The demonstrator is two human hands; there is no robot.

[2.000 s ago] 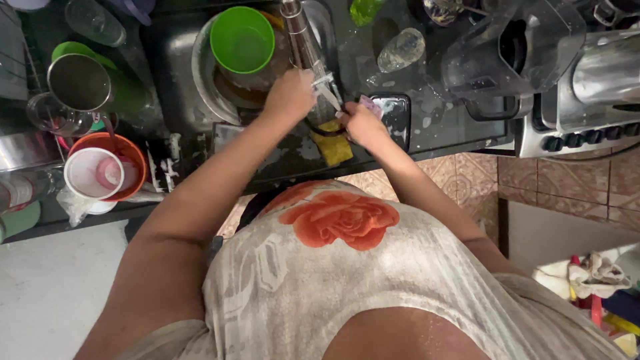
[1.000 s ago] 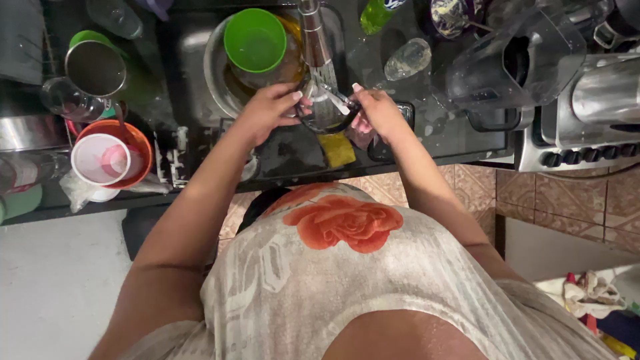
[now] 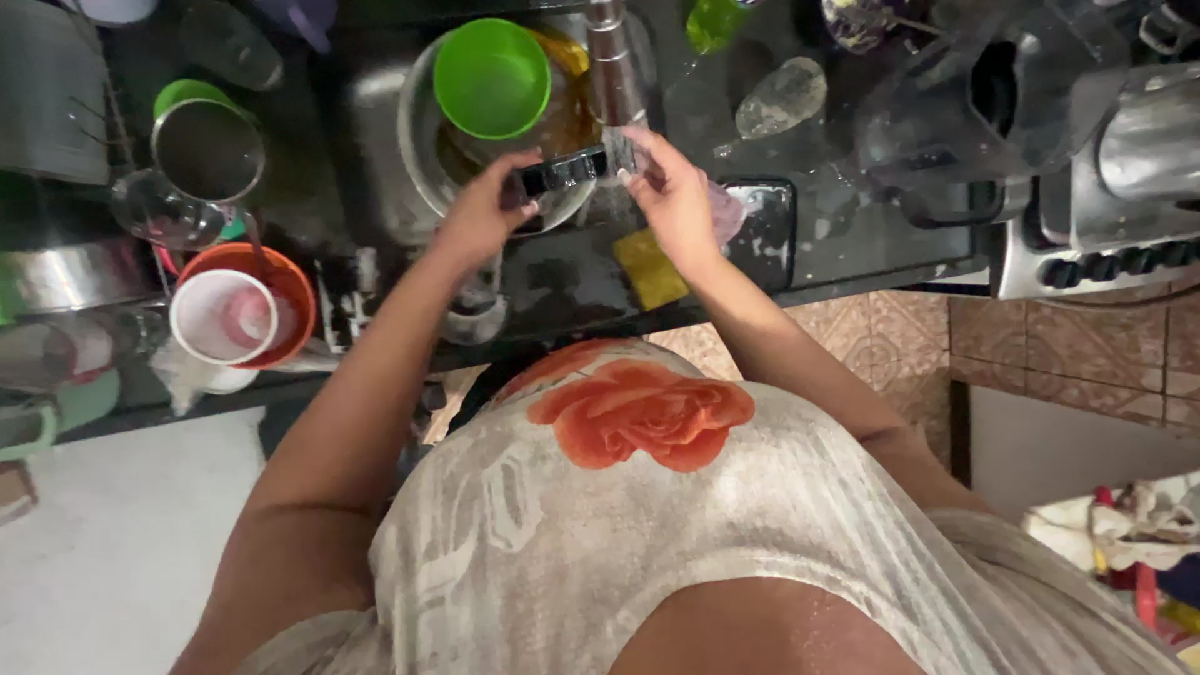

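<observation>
A small black object (image 3: 564,172), wet and shiny, spans the gap between my hands below the faucet (image 3: 614,75). My left hand (image 3: 487,211) grips its left end. My right hand (image 3: 670,192) is at its right end, fingertips in the running water; whether it grips the object is not clear. Behind them a green plastic cup (image 3: 491,79) sits in a round metal basin (image 3: 417,141) in the sink. A yellow sponge (image 3: 650,270) lies under my right wrist. Beside that wrist is a translucent pinkish item (image 3: 725,214), next to a black tray (image 3: 764,234).
Left of the sink stand a metal cup (image 3: 208,150), a glass (image 3: 155,208) and a white cup (image 3: 223,317) inside an orange one (image 3: 291,281). A clear glass piece (image 3: 780,98), a blender jug (image 3: 947,122) and the stove (image 3: 1097,267) are at the right.
My hands held a clear looped item at the faucet a second ago; now the black object is between them, turned edge-on. The left hand has moved a little left and lower.
</observation>
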